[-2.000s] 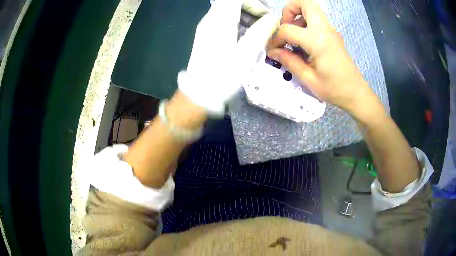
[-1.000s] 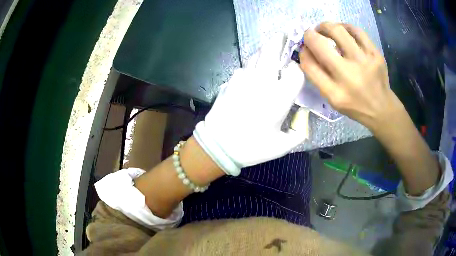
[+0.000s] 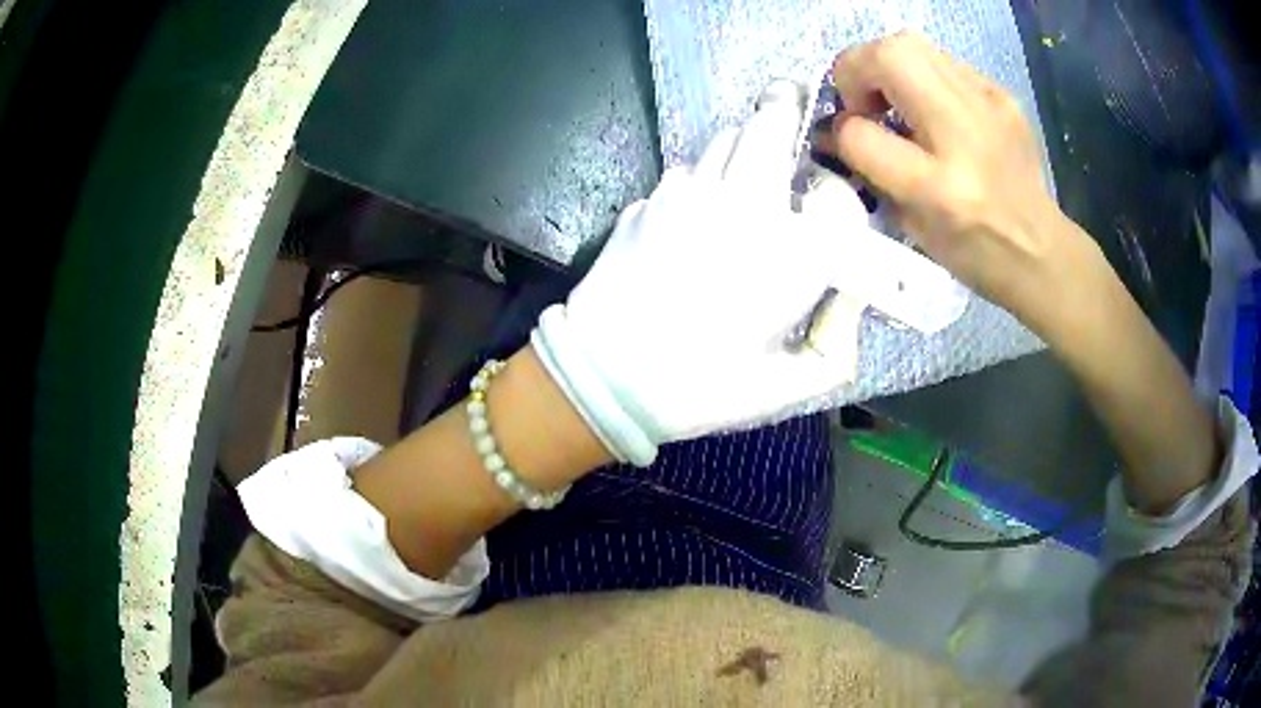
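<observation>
A white plastic housing (image 3: 920,293) lies on a silvery bubble-wrap sheet (image 3: 954,357), mostly hidden under my hands. Its lower right corner shows. My left hand (image 3: 726,291), in a white glove, lies over the housing's left side and holds it; the glove has gaps near the thumb. My bare right hand (image 3: 954,166) is over the housing's upper right part, fingers bent. Dark parts show between the two hands, too small to name. I cannot tell if the right fingertips grip something.
A dark green work surface (image 3: 498,125) lies left of the sheet, with a worn pale edge strip (image 3: 208,263) further left. Below the surface are a brown box (image 3: 362,360) and a black cable. My striped lap is below the sheet. A green strip and a cable show at lower right.
My gloved left hand has come down from the top onto the housing's left side. My right hand has moved right with its fingers still over the housing. The view has shifted slightly.
</observation>
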